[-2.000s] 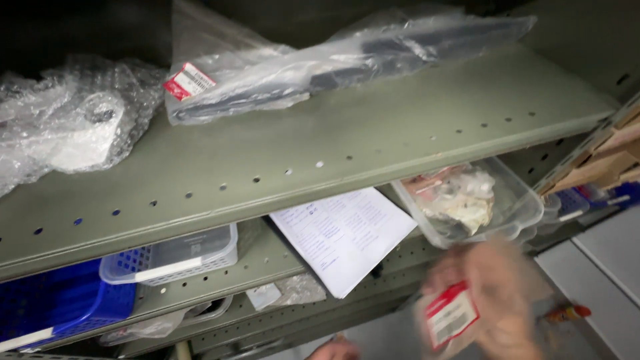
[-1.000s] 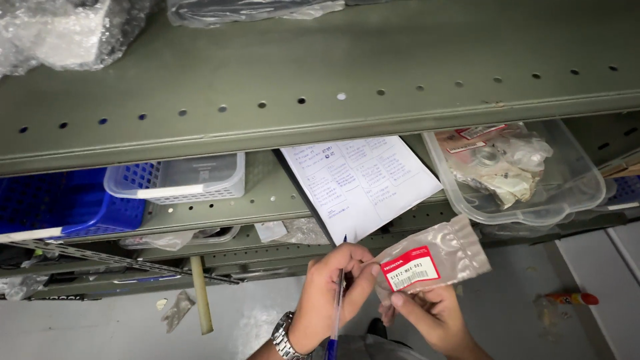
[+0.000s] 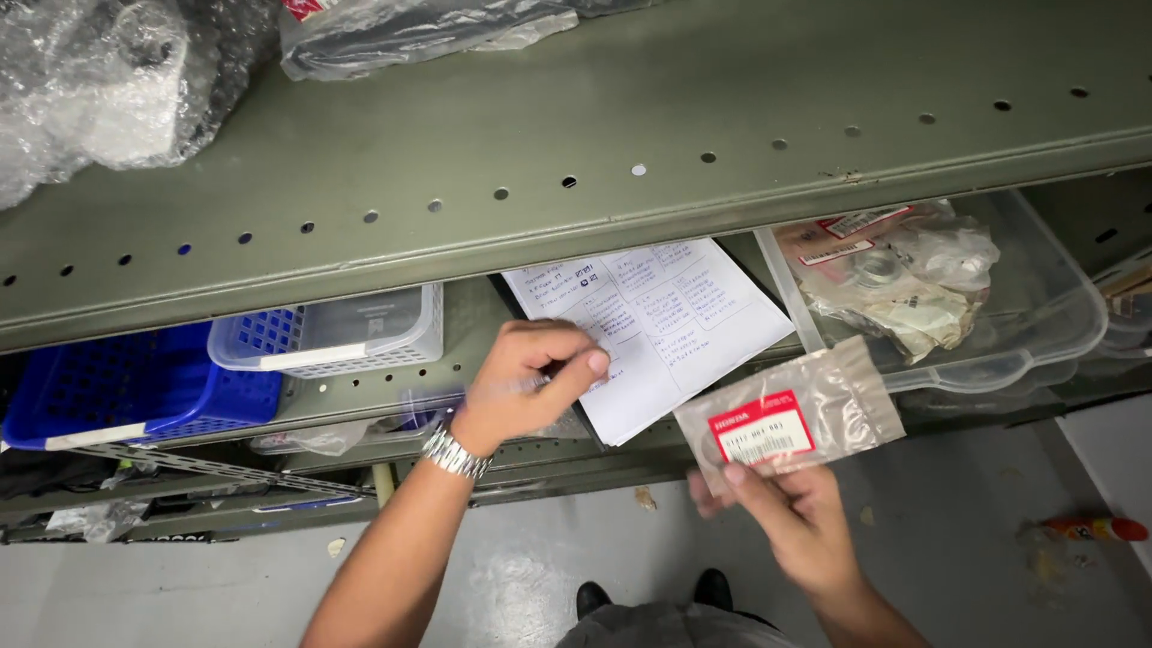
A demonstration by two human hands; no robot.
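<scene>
My left hand (image 3: 531, 382), with a metal watch on its wrist, is over the left part of handwritten paper sheets (image 3: 670, 337) on a dark-edged board. Its fingers are curled around a pen (image 3: 504, 389), which is motion-blurred and points back to the left. Below and right of the sheets, my right hand (image 3: 783, 513) pinches the lower edge of a clear plastic parts bag (image 3: 846, 405) with a red and white Honda label. What the bag contains is hard to tell.
A clear bin (image 3: 1035, 333) of bagged parts stands right of the sheets. Left are a white-clear basket (image 3: 396, 337) and a blue basket (image 3: 171, 405). The upper shelf's perforated edge (image 3: 612, 216) overhangs them; bubble-wrapped (image 3: 117, 90) and bagged parts (image 3: 405, 36) lie on it.
The bag was blurred near the right bin two seconds ago, then beside the left hand. The left hand has since moved up over the sheets, apart from the bag, and the pen's direction has changed.
</scene>
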